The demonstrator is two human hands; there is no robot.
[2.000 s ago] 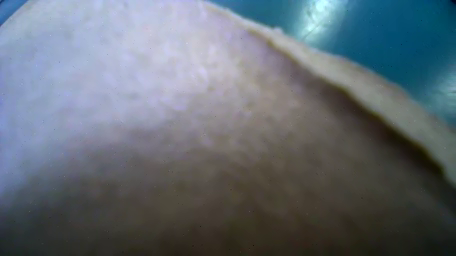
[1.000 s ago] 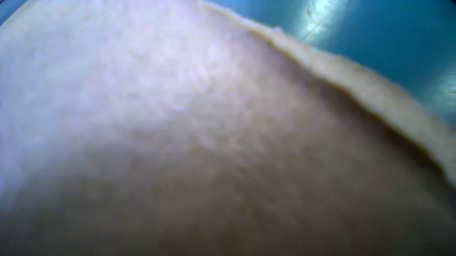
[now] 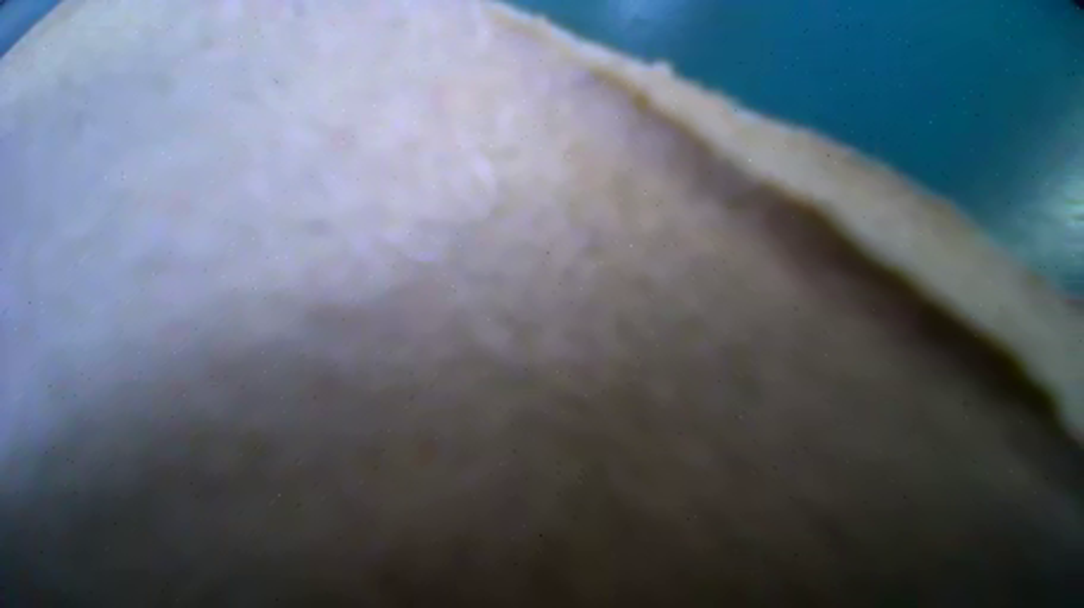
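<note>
A blurred, pale to brownish surface (image 3: 476, 285) lies very close to the camera and covers most of the view. It is whitish at the upper left and dark at the bottom. A rough, lighter tan edge (image 3: 820, 160) with a dark line along it runs from the top middle down to the right side. The surface is too close and blurred to name; it may be cardboard. Neither my left hand nor my right hand can be made out.
A smooth blue-green area (image 3: 880, 83), possibly the floor, shows beyond the edge at the upper right, with a pale reflection at the far right. The rest of the surroundings is hidden.
The bright reflection on the blue-green area at the top has faded and shifted up and left. The large near surface has stayed in place and looks slightly darker.
</note>
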